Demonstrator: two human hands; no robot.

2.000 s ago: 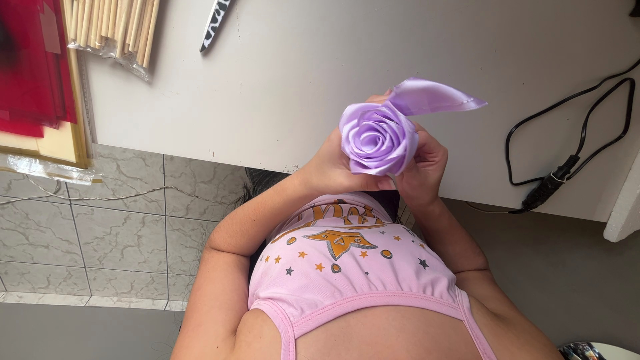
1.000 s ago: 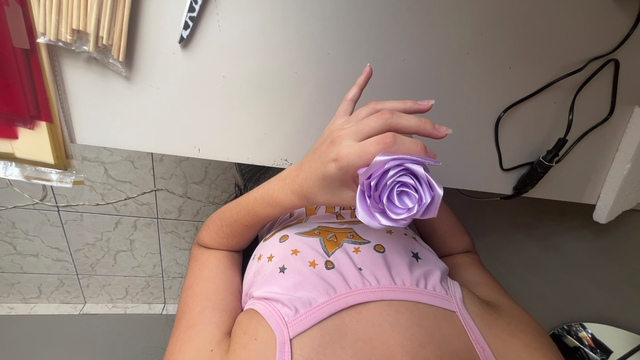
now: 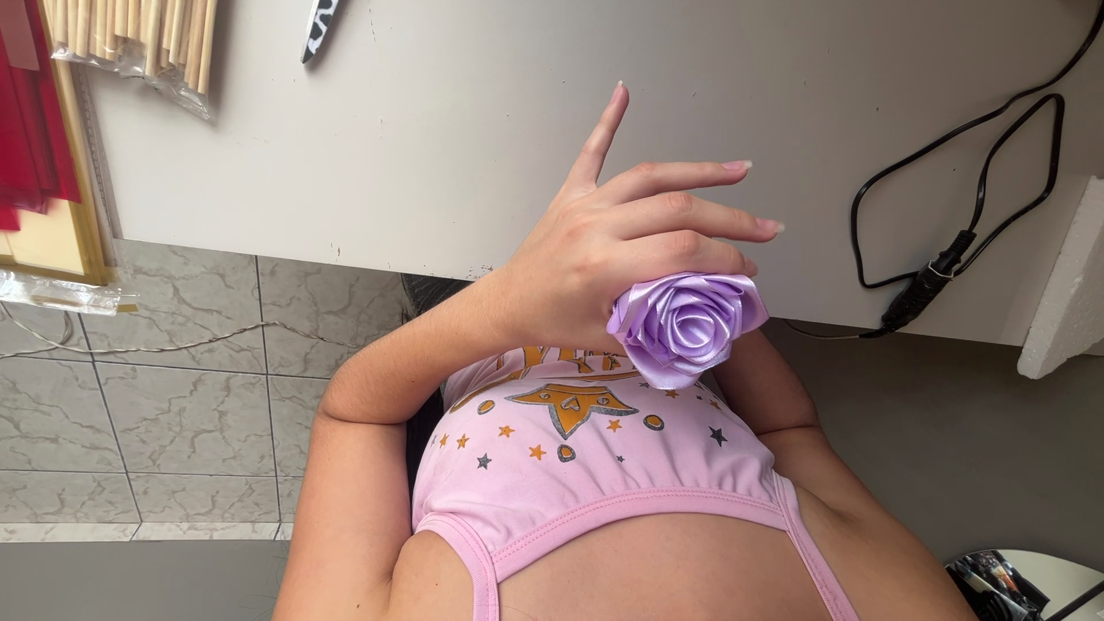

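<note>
A lilac satin ribbon rose [image 3: 690, 328] faces up in front of my chest, beside the table edge. My left hand [image 3: 660, 220] is at its upper left side, back of the hand up. Its index finger lies along the petals, its thumb is hidden behind the flower, and it appears to grip the rose from below. The other fingers stretch out and the little finger points away over the table. My right forearm runs in behind the rose; the right hand is hidden there. The rose's underside cannot be seen.
Wooden dowels [image 3: 177, 39] in a clear bag and red sheets [image 3: 34, 129] lie at the table's left. A black-and-white patterned tool [image 3: 319, 30] is at the top. A black cable [image 3: 918, 293] loops at the right near a white foam piece [image 3: 1065, 285].
Two seconds ago both hands were around the rose and a ribbon tail stuck out. The tail no longer shows, the left fingers have spread, and the right hand has gone out of sight behind the rose.
</note>
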